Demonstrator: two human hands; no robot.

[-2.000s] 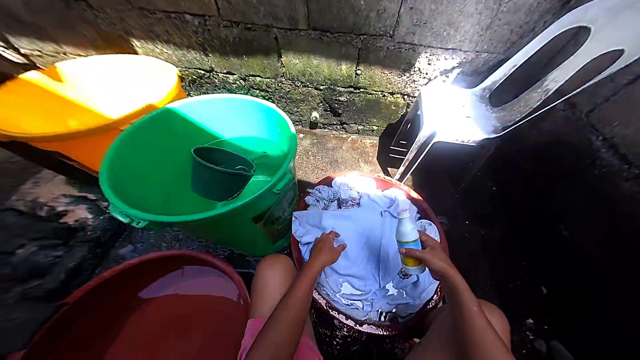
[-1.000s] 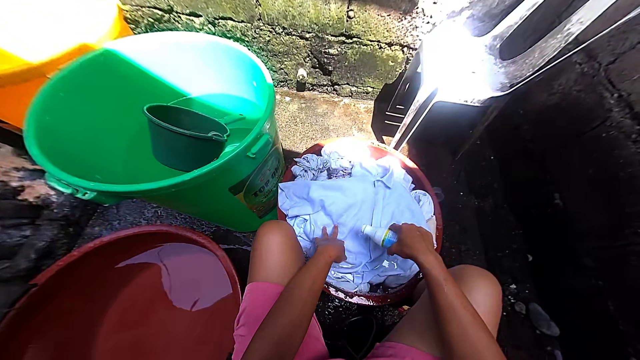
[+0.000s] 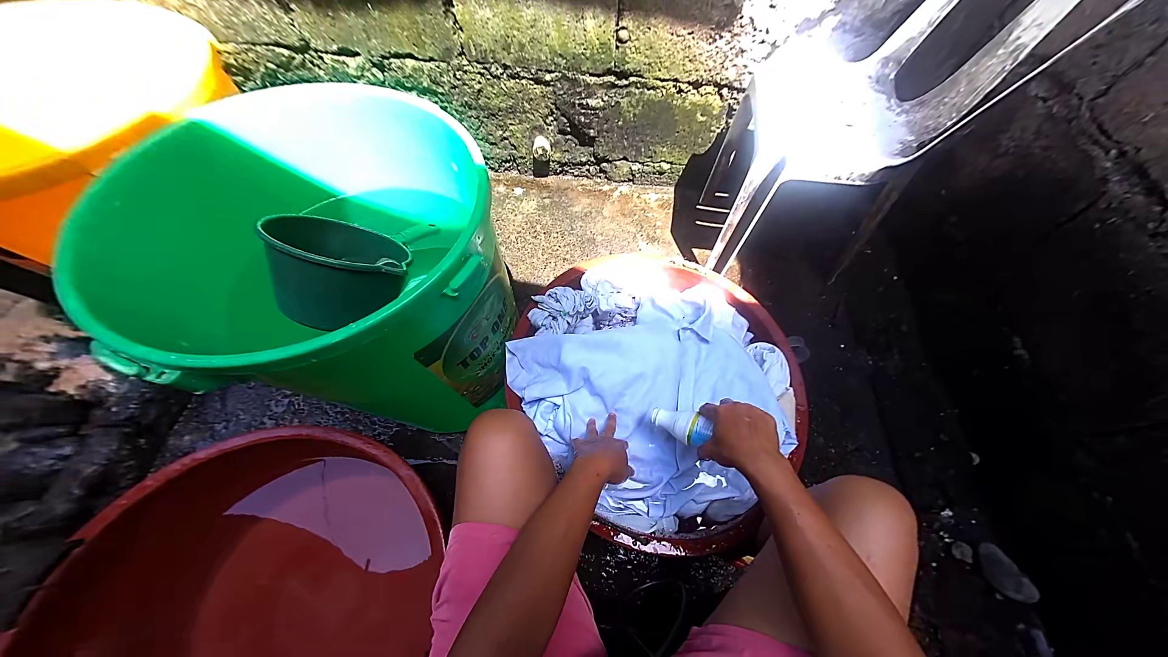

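Observation:
A light blue collared shirt (image 3: 639, 374) lies spread over other wet laundry in a round red basin (image 3: 799, 392) between my knees. My right hand (image 3: 741, 434) grips a small white plastic bottle (image 3: 677, 423) with a blue and yellow label, tilted nearly on its side with its neck to the left, just over the shirt. My left hand (image 3: 602, 451) rests on the shirt's lower left part, fingers apart, holding nothing. Crumpled pale cloths (image 3: 564, 310) show at the basin's back edge.
A large green tub (image 3: 383, 365) at the left holds water and a dark green dipper (image 3: 333, 274). Behind it is a yellow tub (image 3: 36, 210). A red basin of water (image 3: 274, 547) lies front left. A white plastic chair (image 3: 821, 119) stands back right by a mossy block wall (image 3: 511, 100).
The bottle, upright in my right hand two seconds ago, is now tipped to the left, still in that hand. The view has shifted closer to the tubs.

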